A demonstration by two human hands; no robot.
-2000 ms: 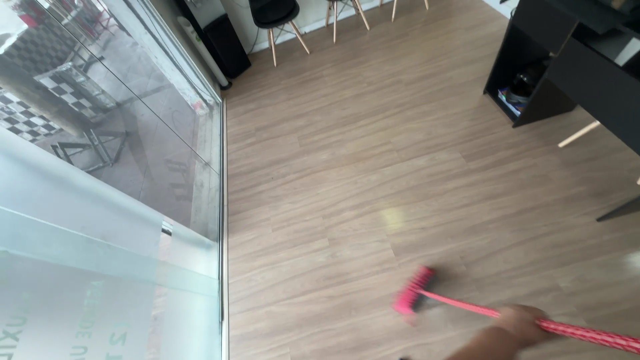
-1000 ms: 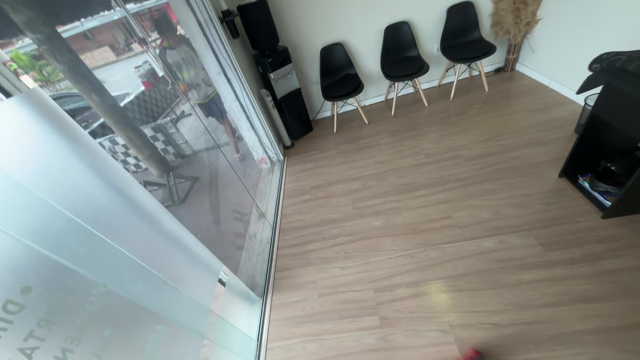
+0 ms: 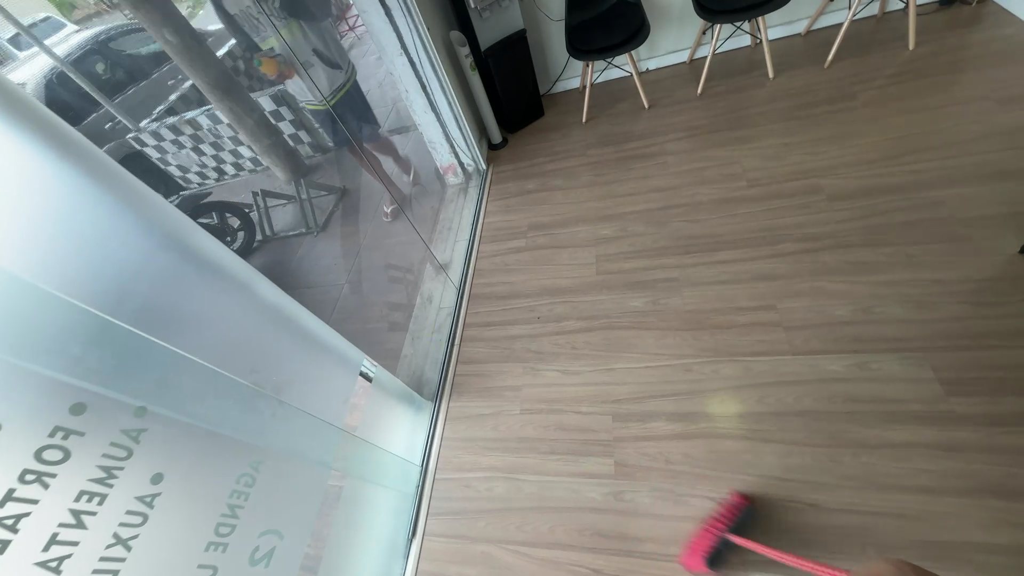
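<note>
A pink broom head (image 3: 714, 534) with dark bristles is low in the view, right of centre, on or just over the wood-look floor (image 3: 680, 320); it is slightly blurred. Its pink patterned handle (image 3: 788, 554) runs down to the right. At the bottom edge only a small part of one hand (image 3: 892, 568) shows where the handle ends in view. Which hand it is, and how its fingers lie, cannot be told. No second hand can be seen.
Left stands a glass partition (image 3: 240, 384) with frosted panels and lettering, its floor track (image 3: 456, 352) beside the floor. Black chairs (image 3: 606, 32) with wooden legs and a black water dispenser (image 3: 512, 80) line the far wall. Beyond the glass are a person (image 3: 344, 88) and a motorcycle wheel (image 3: 224, 226).
The broom head, only a bit of which showed at the bottom edge one second ago, is in view again. The view has tilted down since then. The person outside appears nearer the glass.
</note>
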